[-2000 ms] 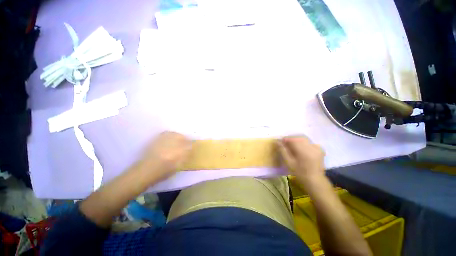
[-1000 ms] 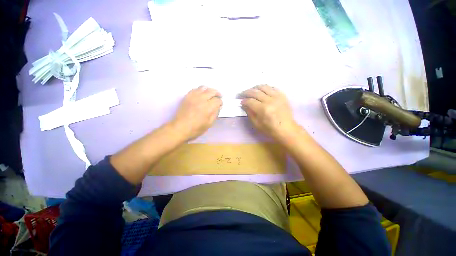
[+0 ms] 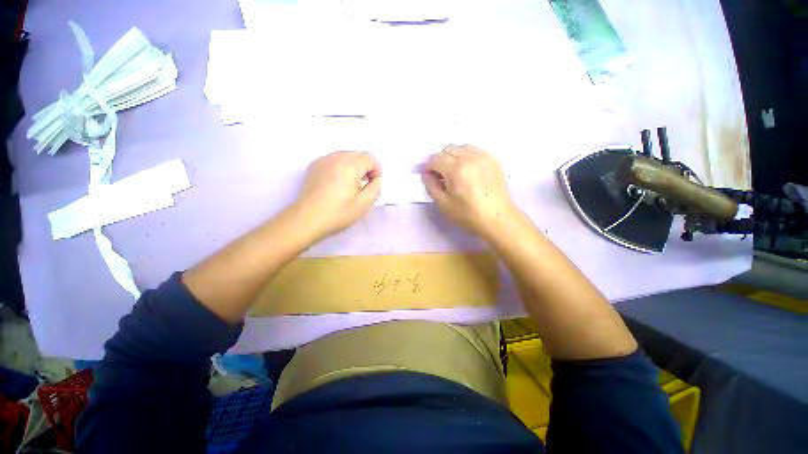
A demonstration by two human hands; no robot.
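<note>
A white fabric piece point(image 3: 400, 188) lies flat on the pale lilac table between my hands, its far side washed out by glare. My left hand point(image 3: 344, 188) holds its left end, fingers curled. My right hand point(image 3: 462, 184) holds its right end, fingers curled. The tan pressing template point(image 3: 381, 284) with handwritten marks lies near the table's front edge, nearer to me than the fabric and apart from it. The steam iron point(image 3: 620, 197) stands at the right with its brown handle up; no hand touches it.
White cut panels point(image 3: 292, 75) lie at the far middle, overexposed. A green strip point(image 3: 592, 40) is at far right. A tied bundle of strips point(image 3: 133, 75) and a pile of folded strips point(image 3: 120, 199) lie at left. The iron's black hose runs right. A yellow crate point(image 3: 532, 381) is below.
Two seconds ago both hands were at the template's ends. They have moved up the table to the white fabric piece, and the template now lies untouched. Over the last second the hands have barely moved.
</note>
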